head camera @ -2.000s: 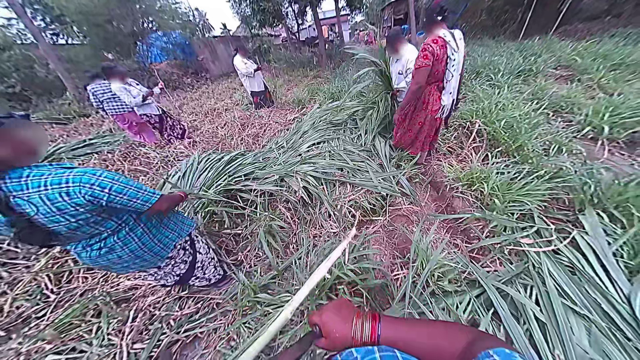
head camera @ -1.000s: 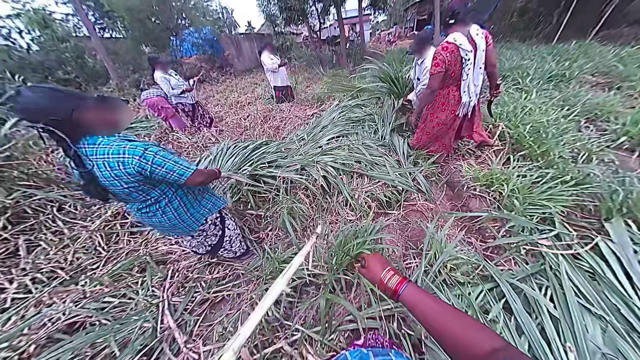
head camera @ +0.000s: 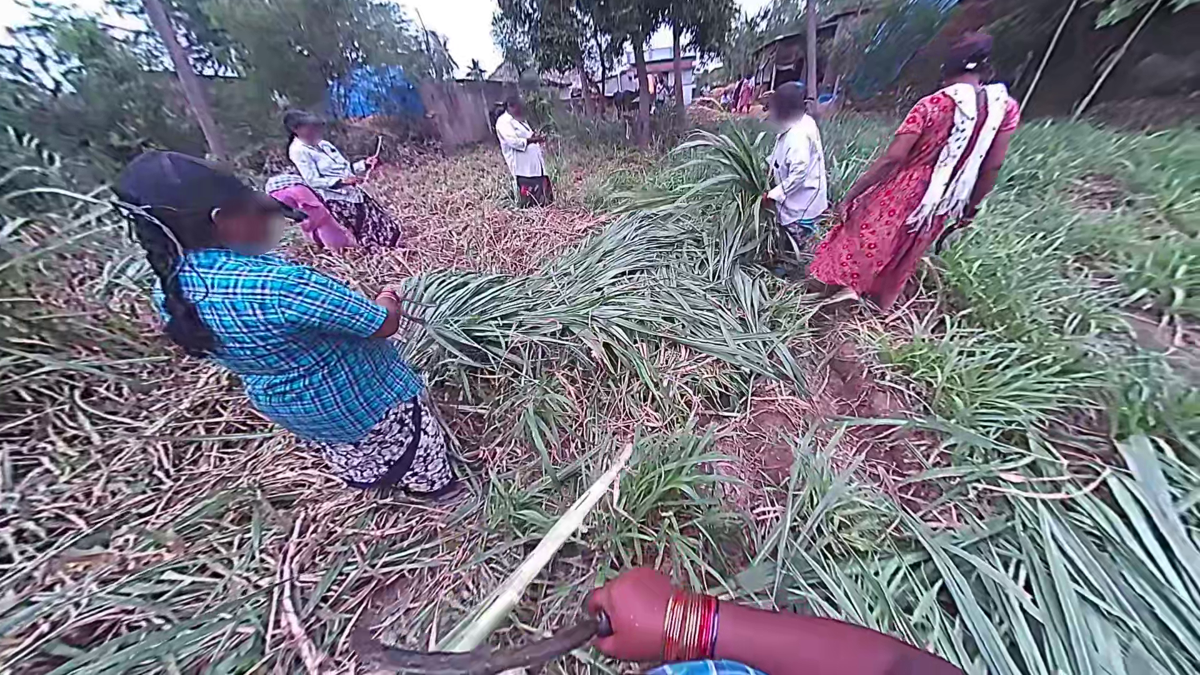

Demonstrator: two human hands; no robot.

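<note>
My right hand [head camera: 637,614], with red and gold bangles at the wrist, is closed at the bottom centre on a dark, curved tool that looks like a sickle [head camera: 497,654]. The tool reaches left from the fist, low in the picture. A thick pale green stalk [head camera: 539,560] slants up from the bottom edge, just left of my fist, its cut tip over a low green grass tuft [head camera: 670,487]. The stalk's lower end passes behind the tool. My left hand is out of view, so what holds the stalk is hidden.
A person in a blue checked shirt [head camera: 314,347] stands at left, a hand at the long cut grass heap [head camera: 581,300]. Several people stand beyond, one in a red dress [head camera: 877,216]. Dry stalks [head camera: 225,525] litter the ground; long leaves [head camera: 1059,562] lie at right.
My right hand, stretched out at the grass tuft a second ago, has drawn back toward me. The dark tool shows at it again. The person in red has moved rightward from the white-shirted person.
</note>
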